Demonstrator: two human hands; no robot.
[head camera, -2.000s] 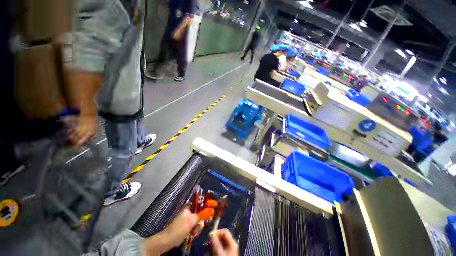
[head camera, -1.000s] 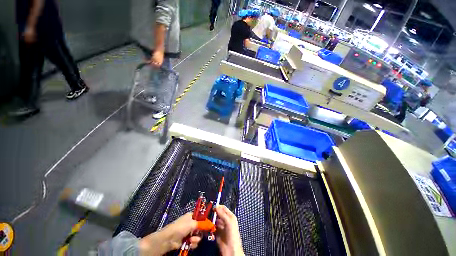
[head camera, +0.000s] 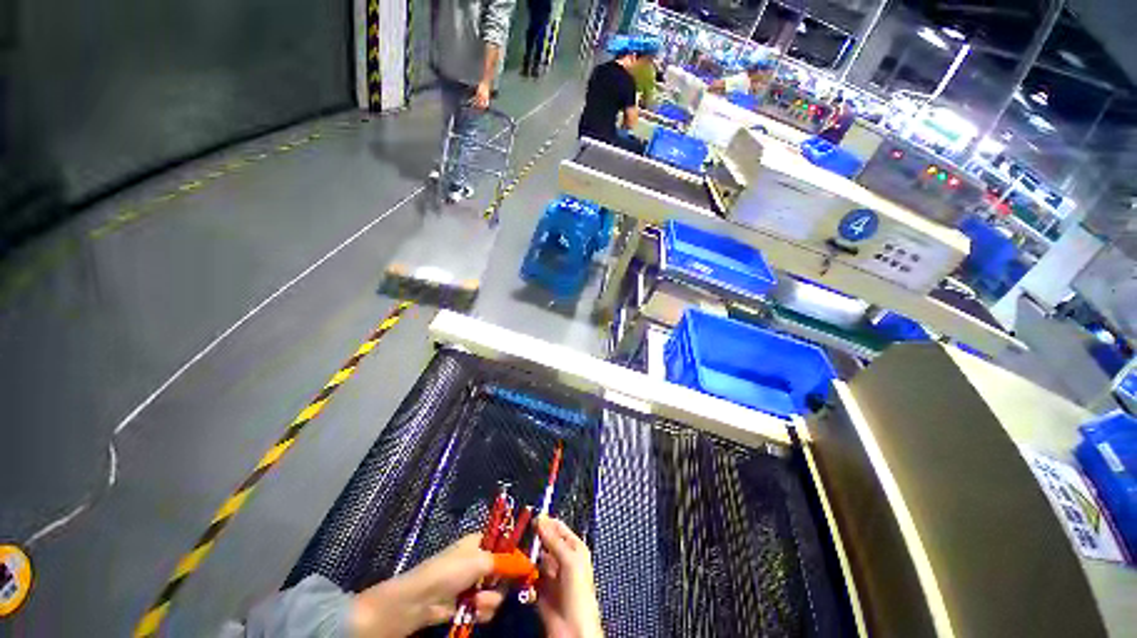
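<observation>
My left hand (head camera: 436, 583), with an orange finger cot, is closed around a small bunch of slim red-and-white workpieces (head camera: 498, 523) above the black mesh belt (head camera: 630, 542). My right hand (head camera: 565, 576) is just right of it and pinches one slim red-and-white piece (head camera: 550, 480), held nearly upright with its red tip up. The lower ends of the pieces show below the orange cot. The fingertips of both hands are close together and partly hide the pieces.
A cream side rail (head camera: 599, 371) runs behind the belt. The oven hood (head camera: 954, 499) stands at the right. Blue bins (head camera: 748, 361) sit beyond the rail. A person pushes a flat trolley (head camera: 443, 256) in the aisle. A person in black (head camera: 609, 100) is at another conveyor.
Since two seconds ago, the view has shifted and the near person has left it. Since one second ago, the trolley is farther off; both hands hold nearly the same pose.
</observation>
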